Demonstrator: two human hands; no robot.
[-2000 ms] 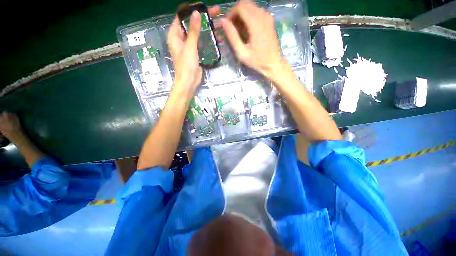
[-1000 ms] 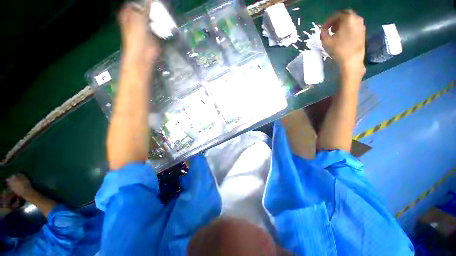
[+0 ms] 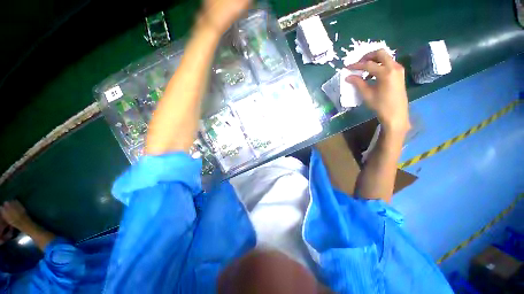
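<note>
A clear blister tray (image 3: pixel 113 93) with green circuit boards (image 3: pixel 261 46) in its pockets lies tilted on the green bench. My left hand (image 3: pixel 224 12) is blurred at the top edge, partly cut off, above the tray's far side; whether it holds anything cannot be seen. My right hand (image 3: pixel 382 83) is right of the tray, its bent fingertips over a stack of white pads (image 3: pixel 349 92) and close to a pile of white strips (image 3: pixel 368 51). Whether a piece is between those fingers cannot be told.
More white stacks stand behind (image 3: pixel 315 37) and to the right (image 3: pixel 432 60). A small dark-edged unit (image 3: pixel 157 28) lies beyond the tray. A raised pale edging (image 3: pixel 51 138) borders the bench. An open carton (image 3: pixel 339 161) is below the bench edge. Another person's hand (image 3: pixel 17 215) is at left.
My left hand has moved up and right to the frame's top edge; the white-faced unit it held is no longer visible. My right hand has moved down-left from the strips to the pad stack.
</note>
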